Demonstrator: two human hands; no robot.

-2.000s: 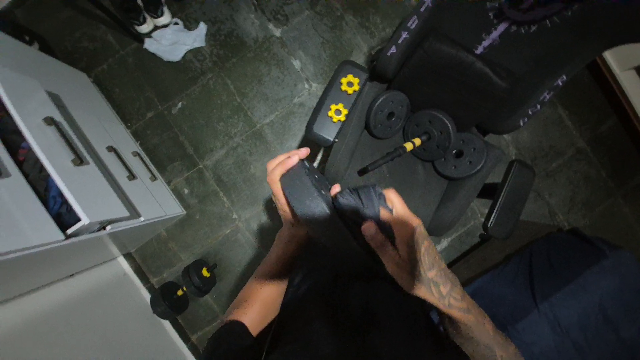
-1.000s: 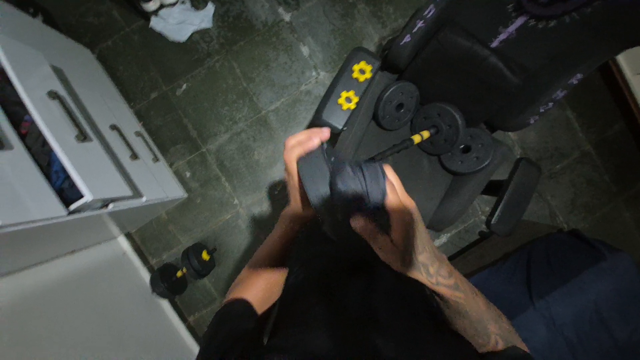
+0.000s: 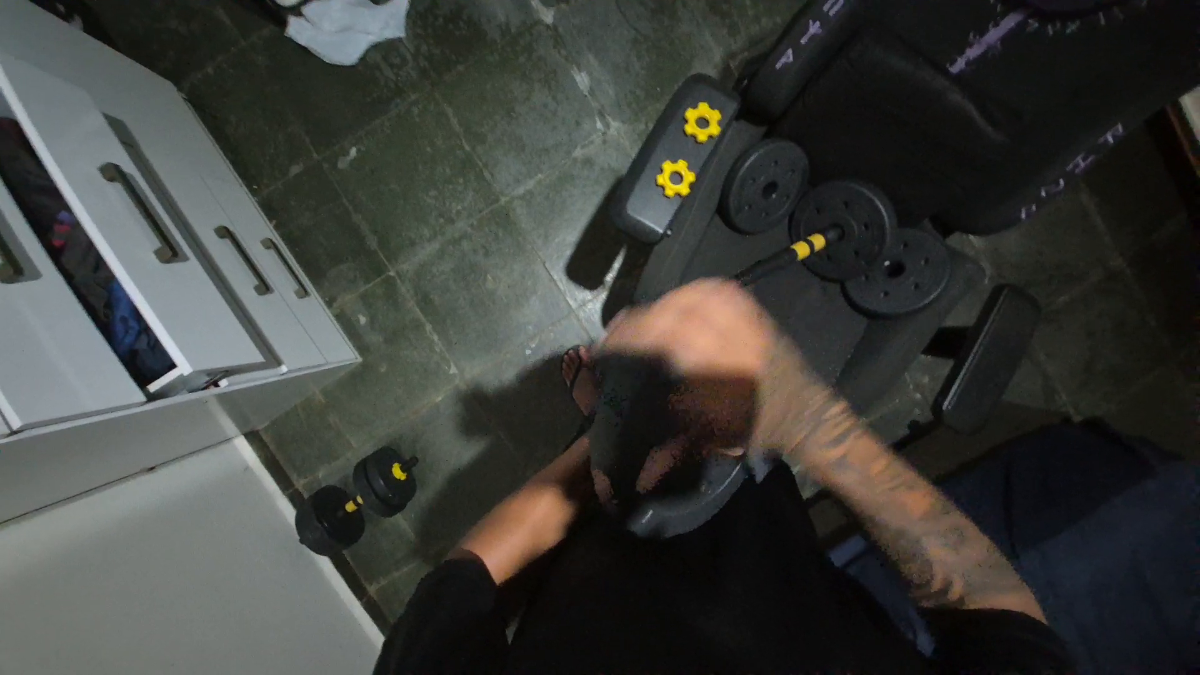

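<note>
A dark round object (image 3: 689, 516), which looks like a weight plate, is held in front of my black shirt. My right hand (image 3: 703, 328), blurred, is over its upper side, gripping a dark cloth (image 3: 708, 389) against it. My left hand (image 3: 603, 483) holds the object from the left and below, mostly hidden behind it. Beyond, on the chair seat, a dumbbell bar (image 3: 787, 258) with yellow bands stands in a black plate (image 3: 848, 225), between two other plates (image 3: 767, 186) (image 3: 900, 272). Two yellow star nuts (image 3: 702, 122) (image 3: 675, 177) rest on the chair's left armrest (image 3: 647, 206).
An assembled dumbbell (image 3: 361, 502) lies on the tiled floor beside the white wall panel. The grey drawer unit (image 3: 216, 309) at left has an open drawer with clothes. A white cloth (image 3: 347, 28) is on the floor; dark blue fabric (image 3: 1106, 525) lies at lower right.
My right hand has moved from the right side of the held object to over its upper side. My left hand, visible at the object's upper left before, is now lower and largely hidden.
</note>
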